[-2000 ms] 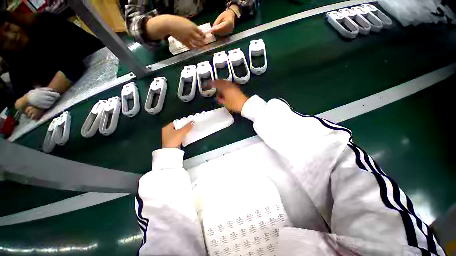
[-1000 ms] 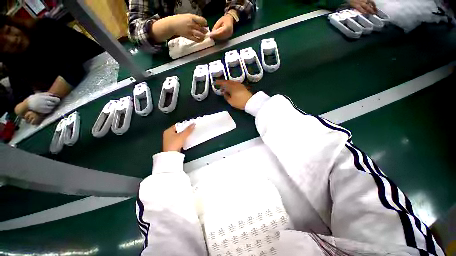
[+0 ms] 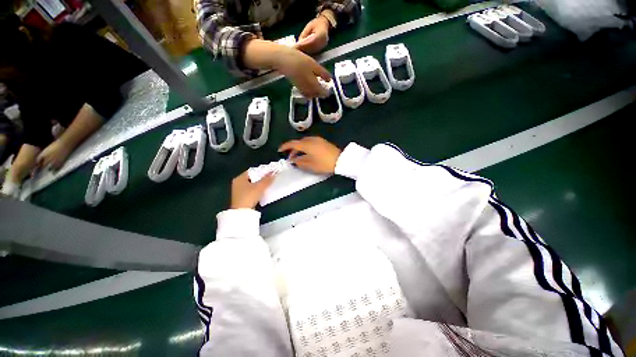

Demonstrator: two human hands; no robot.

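My left hand holds the left end of a white sticker sheet above the dark green belt. My right hand is over the sheet's upper edge, fingertips touching or just above it; whether a sticker is between them is too small to tell. White oval housings stand in a loose row on the belt beyond my hands. A larger white paper with rows of small grey marks lies close to my body.
A person in a plaid sleeve opposite reaches a hand onto the housings. A person in black sits at left. A grey metal post stands at left. More housings and crumpled clear film are at far right.
The housings have shifted right. My right hand has moved from a housing back to the sheet. The person opposite has reached to the housings; the far-right hand has left view.
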